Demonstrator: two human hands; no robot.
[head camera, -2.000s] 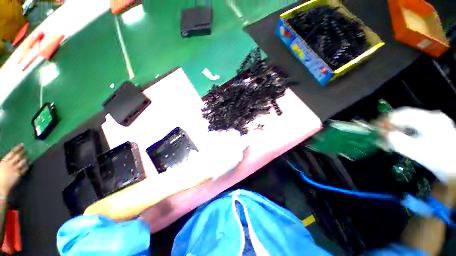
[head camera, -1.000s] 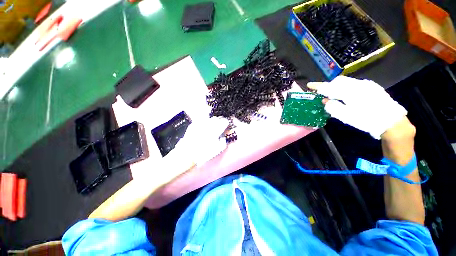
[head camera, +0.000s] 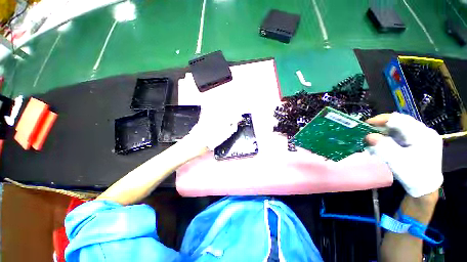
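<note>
My gloved left hand (head camera: 217, 128) is over an open black housing (head camera: 240, 146) on the pink mat (head camera: 287, 179), fingertips at its upper edge beside a small dark part; whether they grip it is unclear. The hand hides part of the housing. My gloved right hand (head camera: 409, 153) holds a green circuit board (head camera: 333, 135) by its right edge, tilted above the mat's right side. The board has a pale label near its top edge and partly hides a heap of black comb-like strips (head camera: 302, 110).
Open black housings (head camera: 142, 130) lie left of the mat. A matte black box (head camera: 211, 70) sits at its upper left. More black boxes (head camera: 280, 25) are on the green belt (head camera: 153, 36). A blue-yellow carton (head camera: 399, 84) holds strips at right. Orange-red pads (head camera: 35, 125) lie far left.
The view has swung, shifting the bench. My right hand has brought the board from beyond the mat's right edge to above the mat. My left hand has moved from beside the strips to the housing.
</note>
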